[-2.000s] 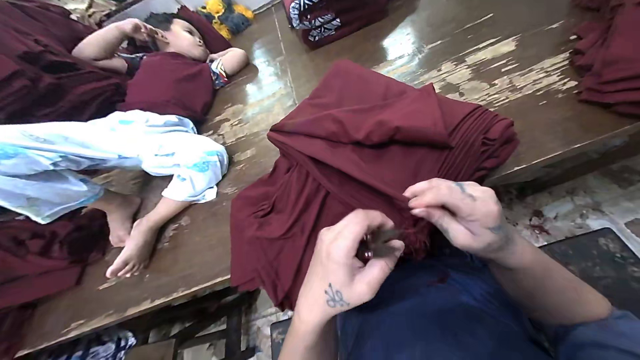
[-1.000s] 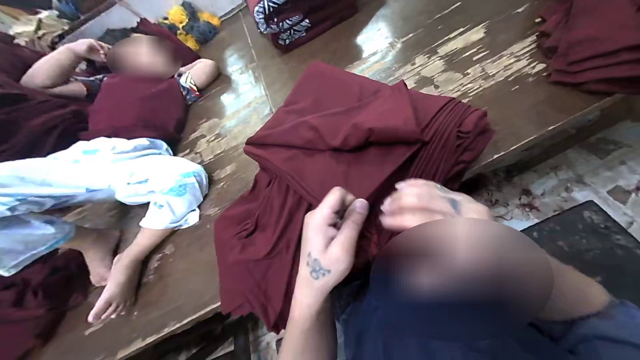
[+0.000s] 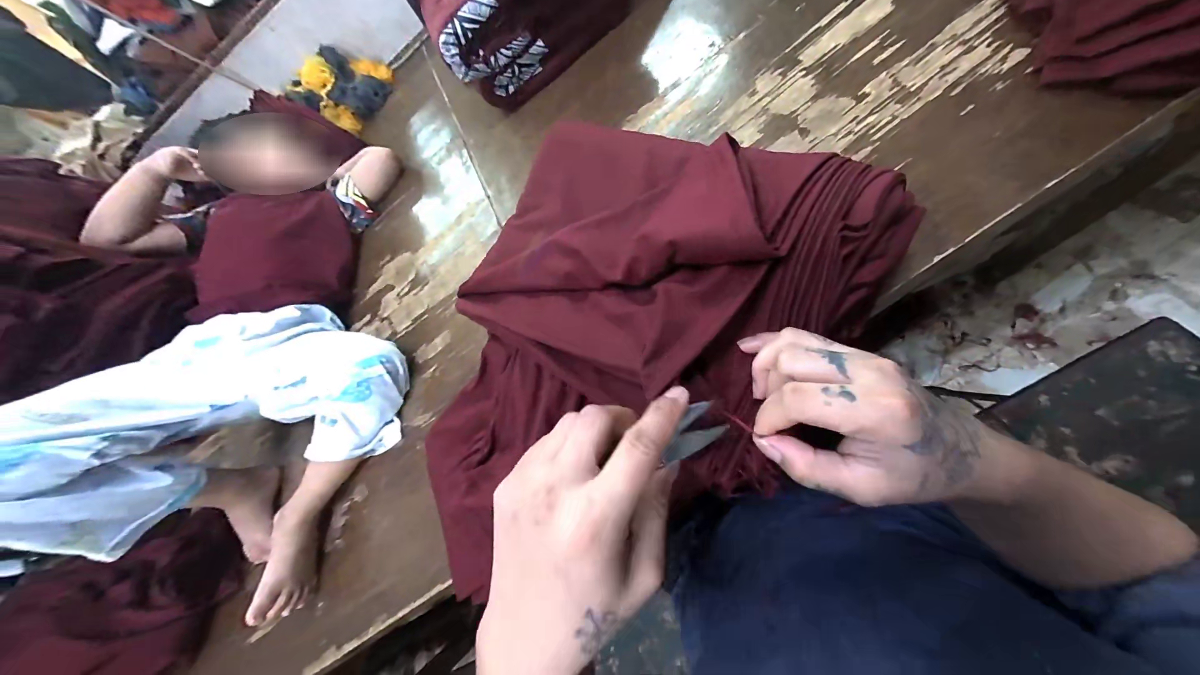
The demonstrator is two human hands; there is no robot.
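Note:
A layered stack of maroon fabric [image 3: 637,234] lies over the near edge of the worn wooden table, its folds fanned out at right. My left hand [image 3: 591,497] is closed round small metal thread snips [image 3: 692,436], whose two blades stand apart and point right, over the cloth's near edge. My right hand [image 3: 834,412] pinches a thin red thread [image 3: 738,422] between thumb and finger, just right of the blade tips. The thread runs from the fingertips toward the blades; whether it touches them I cannot tell. The handles of the snips are hidden in my left hand.
A person [image 3: 272,244] lies on the wooden table [image 3: 394,534] at left, bare feet toward the near edge. More maroon cloth [image 3: 1106,47] is at the far right, a patterned bundle [image 3: 534,42] at the back, yellow and grey yarn [image 3: 339,84] behind the person. A dark seat [image 3: 1106,422] stands at right.
The snips' blades now show beyond my left fingers; one second ago they did not show. A red thread is now visible at my right fingertips. The maroon stack stays on the table edge.

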